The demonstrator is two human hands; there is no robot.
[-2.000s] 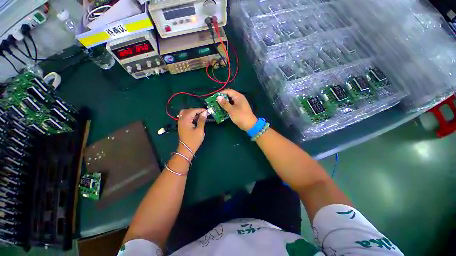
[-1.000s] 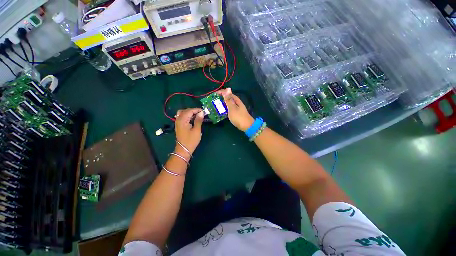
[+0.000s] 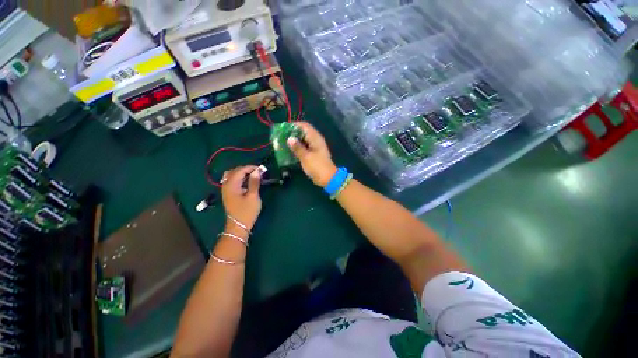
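A green single circuit board (image 3: 283,145) is in my right hand (image 3: 313,155), held by its right side above the green mat; it is slightly blurred. My left hand (image 3: 241,196) holds the white test lead connector (image 3: 261,170) between thumb and finger, apart from the board. Another single board (image 3: 110,296) lies at the lower left edge of the brown pad (image 3: 150,255). A blister tray (image 3: 458,136) at the right holds several green boards in its front row.
The DC power supply (image 3: 155,105) with red digits, the bench meter (image 3: 222,43) and the lower bench instrument (image 3: 234,93) stand at the back. A black slotted rack (image 3: 66,280) with upright panels is at the left. A small white-ended plug (image 3: 205,203) lies on the mat.
The connector has come off the board and my hands have moved apart. The board's lit white display no longer shows. The whole view has shifted, with the bench now further left.
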